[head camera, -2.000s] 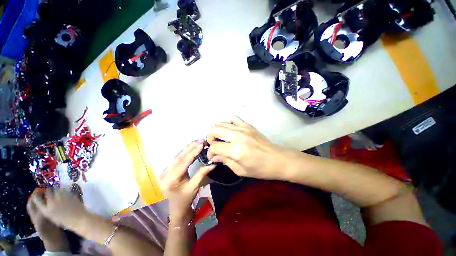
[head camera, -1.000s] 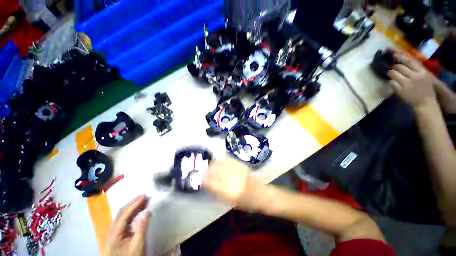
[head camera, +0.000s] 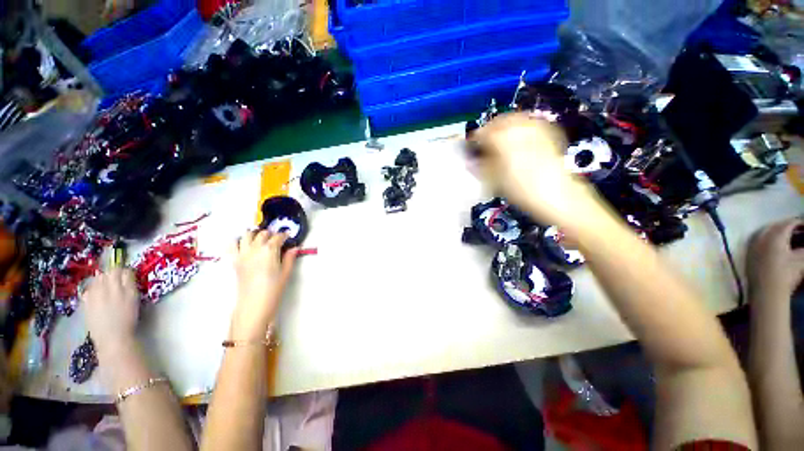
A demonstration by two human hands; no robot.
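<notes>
My left hand (head camera: 263, 269) is at the left of the bench, its fingertips over the near rim of a black housing (head camera: 295, 212) with a pale disc inside and a red wire beside it. My right hand (head camera: 526, 163), blurred, reaches over the right group of fitted housings. Something dark shows at its fingertips, too blurred to tell if held. Another black housing (head camera: 331, 184) sits right of the first. A small cluster of camera modules (head camera: 400, 182) lies mid-table. A fitted housing (head camera: 532, 284) with a silvery disc lies at the right front of its group.
Blue trays (head camera: 450, 57) stand at the back. Black parts (head camera: 176, 145) are heaped far left. A neighbour's hand (head camera: 112, 304) is by red and white cut wires (head camera: 172, 264). Another person's hand (head camera: 776, 255) is at the right edge, near a black cable (head camera: 728, 247).
My right hand has moved from the near middle, where it was at a housing with a white disc, to the back right. My left hand has moved onto the left housing. The view has shifted.
</notes>
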